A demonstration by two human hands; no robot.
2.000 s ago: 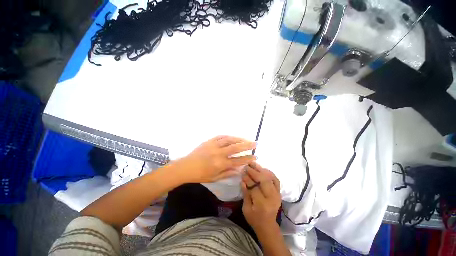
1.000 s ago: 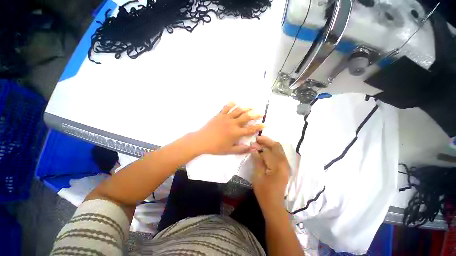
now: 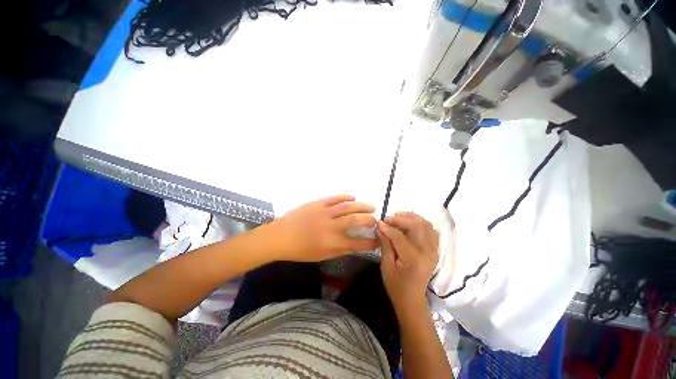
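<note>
A black trim strip (image 3: 392,172) runs nearly straight over the white fabric panel (image 3: 421,174) from the presser foot (image 3: 432,104) to my hands at the table's front edge. My right hand (image 3: 409,248) pinches the strip's near end between thumb and fingers. My left hand (image 3: 326,228) lies palm down beside it, fingertips meeting my right fingers; its thumb and what lies under it are hidden. More white cloth with wavy black lines (image 3: 519,244) lies to the right and hangs over the front edge.
The machine head (image 3: 504,52) stands at upper right with black cloth (image 3: 608,107) on it. Trim bundles lie at upper left (image 3: 193,26) and far right (image 3: 630,277). A blue crate (image 3: 89,215) and white panels (image 3: 189,226) are below the table's left edge.
Both hands have moved towards the table's front edge, and a longer stretch of trim shows between them and the foot. The cloth corner hanging below my hands no longer shows. The view has shifted.
</note>
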